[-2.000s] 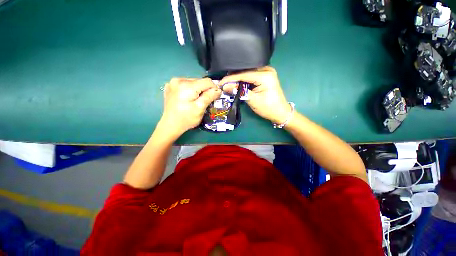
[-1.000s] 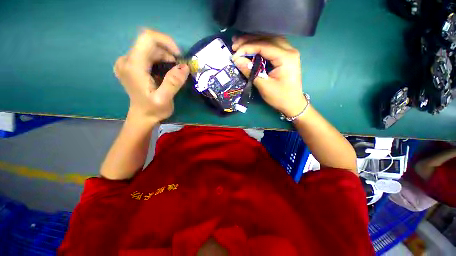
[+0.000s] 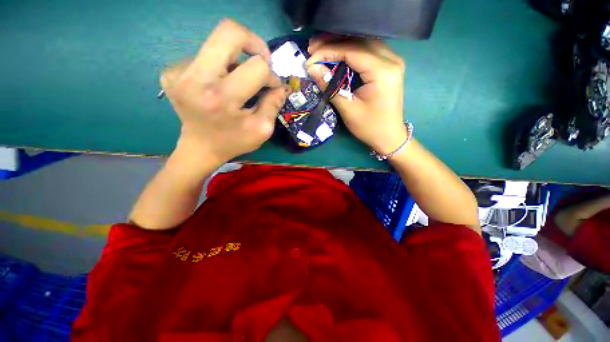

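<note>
The camera module (image 3: 298,100), a rounded black unit with a silvery board, a white pad and white labels, lies in front of me. Red, yellow and other thin wires and a black sleeve (image 3: 320,110) cross it. My left hand (image 3: 224,100) is closed at its left side, its fingertips at the board. It seems to hold a slim tool, partly hidden: a pale tip (image 3: 160,94) sticks out behind the hand and a yellow end shows at the board. My right hand (image 3: 364,83) grips the module's right edge and pinches thin wires near a white connector.
The black part of the camera housing (image 3: 374,15) stands beyond the module, cut off by the top edge. Spare camera modules (image 3: 535,139) lie at the right on the green bench (image 3: 87,80). Below the bench edge at right are white housings, a blue crate (image 3: 535,294) and a person's arm.
The module has come out from beside the housing and turned. My left hand moved away from the board, then back over its left side. The housing sits higher in view.
</note>
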